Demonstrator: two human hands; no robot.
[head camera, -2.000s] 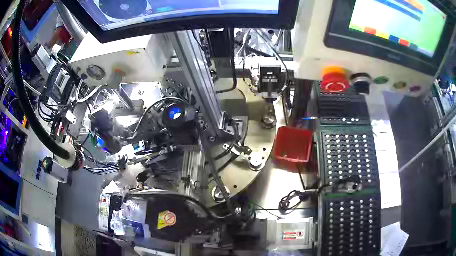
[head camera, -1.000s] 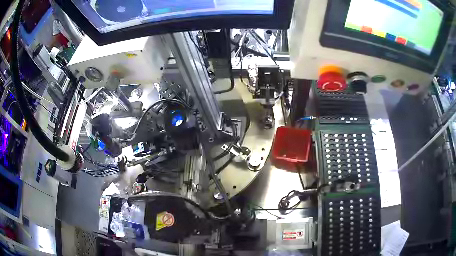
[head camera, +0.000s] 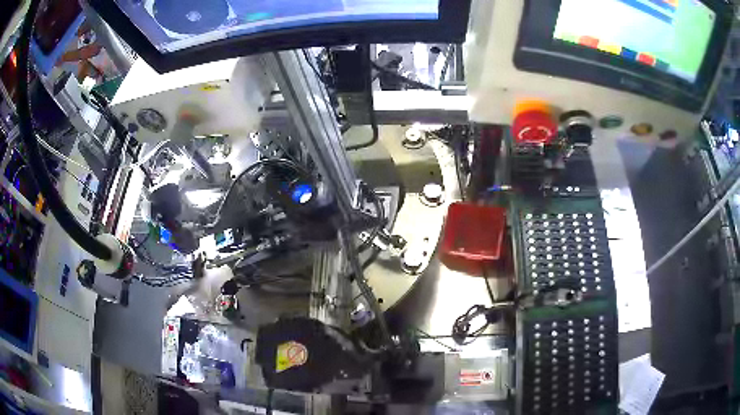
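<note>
Neither of my hands is in the picture. The round metal indexing table (head camera: 418, 223) lies in the middle, with small fixtures around its rim. The red reject bin (head camera: 475, 233) sits beside its right edge. Two black parts trays stand in line on the green conveyor: the upper tray (head camera: 565, 247) and the lower tray (head camera: 568, 365), both with rows of pale round parts. A black cover with a yellow warning label (head camera: 292, 355) is at the lower middle. A dark camera cylinder with a blue glow (head camera: 302, 193) is above the disc's left side.
The inspection monitor (head camera: 276, 34) spans the top left. The control panel (head camera: 496, 65) with a red emergency stop (head camera: 533, 121) is at top right. A clear plastic bag (head camera: 199, 348) lies lower left. Paper sheets (head camera: 621, 243) line the conveyor. A person's arm (head camera: 83, 53) shows at far upper left.
The dark mechanism that stood over the disc's upper right is gone from there, and disc fixtures show in its place. The black labelled cover and the blue-glowing cylinder have shifted right.
</note>
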